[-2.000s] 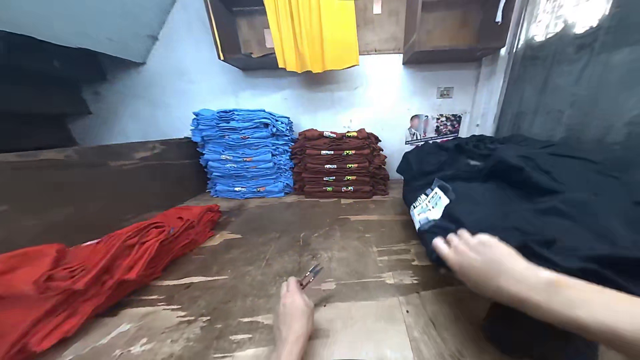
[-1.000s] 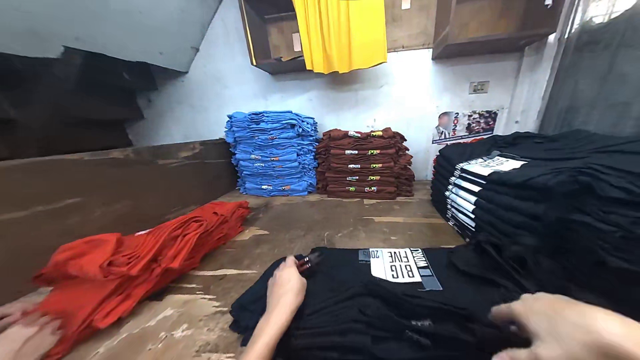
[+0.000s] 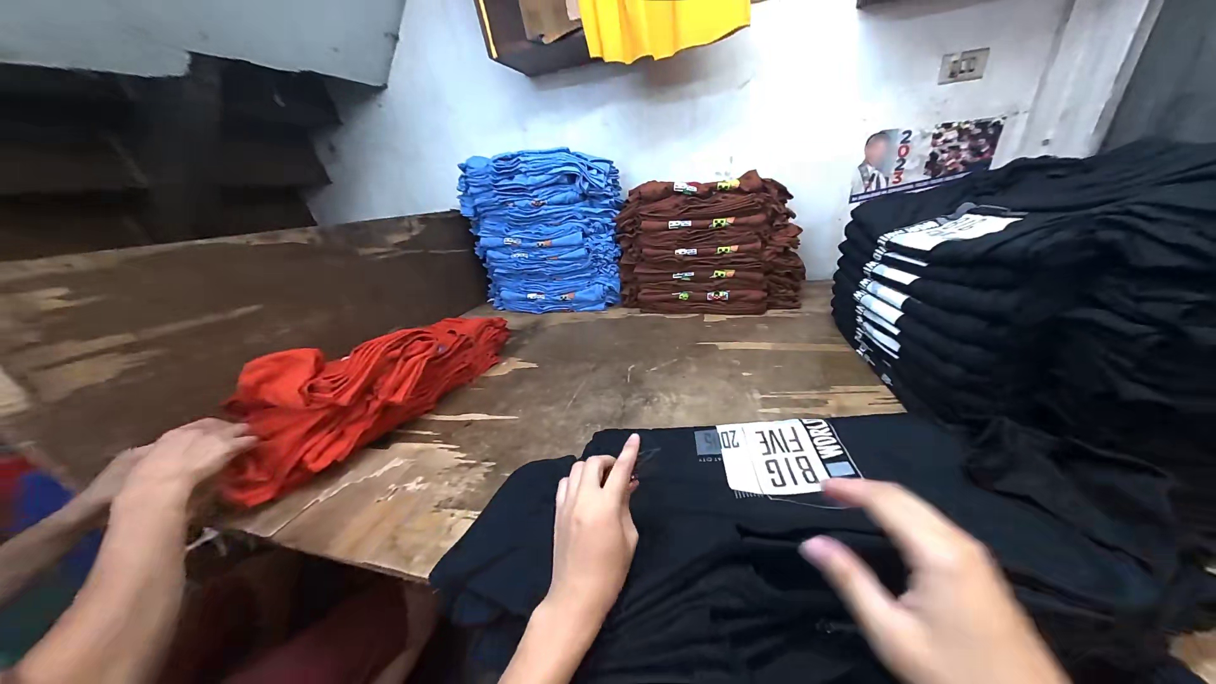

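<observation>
My left hand (image 3: pixel 597 532) rests on a black T-shirt (image 3: pixel 665 551) in the near middle, its index finger pointing forward and the others curled around small thread snips, which are almost wholly hidden. My right hand (image 3: pixel 936 589) is over the same black shirts, thumb and index finger apart, with nothing seen between them. Its index fingertip is at the edge of a white printed patch (image 3: pixel 774 458) on the top shirt. Whether that fingertip touches the cloth I cannot tell.
Another person's hands (image 3: pixel 185 461) are at a red shirt pile (image 3: pixel 361 389) on the left. Folded blue shirts (image 3: pixel 546 233) and brown shirts (image 3: pixel 711 247) stand against the wall. A tall black shirt stack (image 3: pixel 959 285) is at right. A low wooden board (image 3: pixel 247 294) edges the wooden table (image 3: pixel 646 370).
Black shirts lie in the near middle, where bare wood showed two seconds ago. My right hand has come off the black stack at right. The other person's hands have come into view at left.
</observation>
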